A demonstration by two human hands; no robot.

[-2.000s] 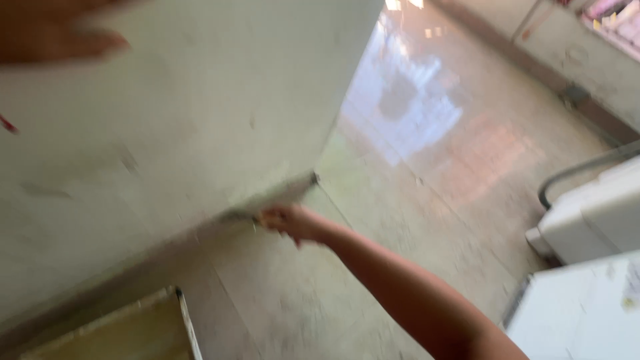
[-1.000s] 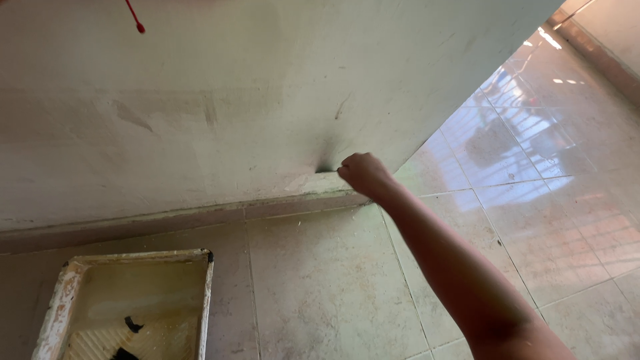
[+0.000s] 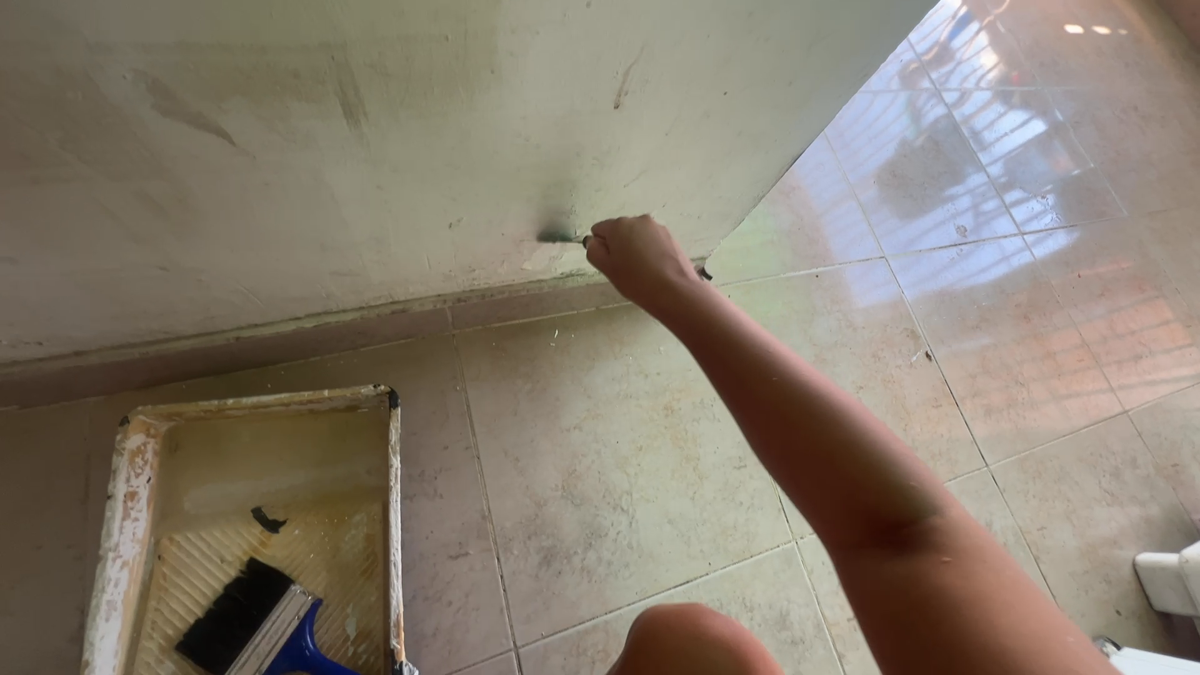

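Note:
My right hand (image 3: pixel 637 253) is closed around the handle of a thin tool (image 3: pixel 561 236), perhaps a scraper or putty knife, whose blurred end lies against the lower part of a scuffed painted wall (image 3: pixel 394 169), just above the baseboard. My left hand is out of view. At the lower left, a paint tray (image 3: pixel 131 516) with a crusted rim stands on the floor. A wide paintbrush (image 3: pixel 248 619) with black bristles and a blue handle lies in it, near a small black scrap (image 3: pixel 269 519).
A tiled baseboard (image 3: pixel 375 328) runs along the wall's foot to the wall's corner. Shiny floor tiles (image 3: pixel 581 450) spread below and to the right. A knee (image 3: pixel 694 642) shows at the bottom edge, and a white object (image 3: pixel 1162 581) stands at the lower right.
The left hand, at the upper left two seconds ago, has left the view. The right hand, low by the baseboard then, is now higher on the wall. The view has swung.

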